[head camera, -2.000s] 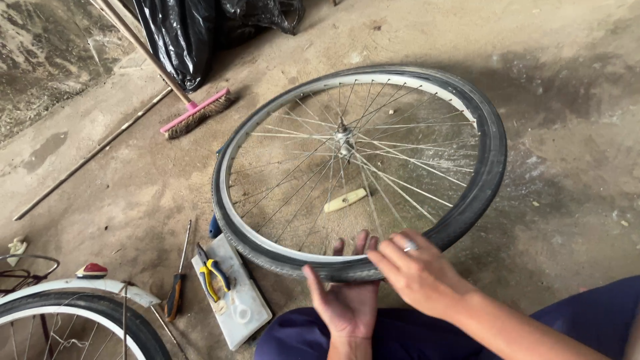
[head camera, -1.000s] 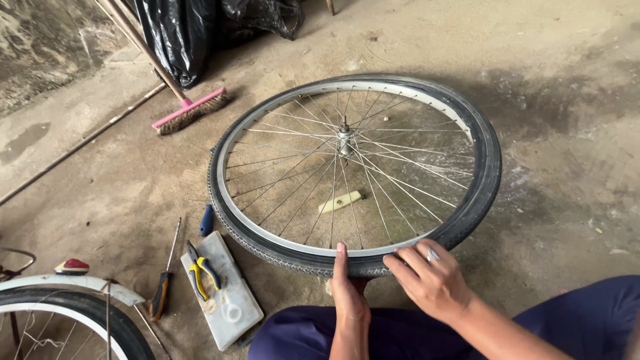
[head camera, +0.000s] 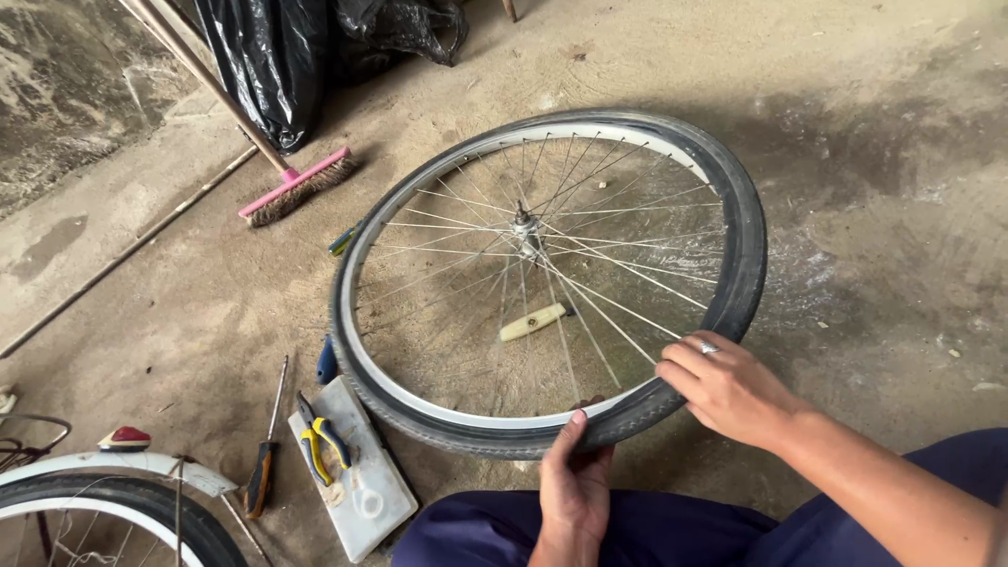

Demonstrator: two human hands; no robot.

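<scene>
A spoked bicycle wheel with a black tire and a pale metal rim is held tilted over the floor in front of me. My left hand grips its near edge from below, thumb on the tire beside the rim. Further right along the tire, my right hand, with a ring on one finger, has its fingers curled over the tire and against the rim. Through the spokes a cream-coloured plastic piece shows on the floor.
Yellow-and-blue pliers lie on a whitish case, left of my legs. Beside them are a screwdriver and a blue handle. Another bicycle wheel with a fender stands lower left. A pink broom and black plastic bags are further back.
My right hand has moved right along the tire, away from my left hand. A green-and-blue object now shows past the wheel's left edge.
</scene>
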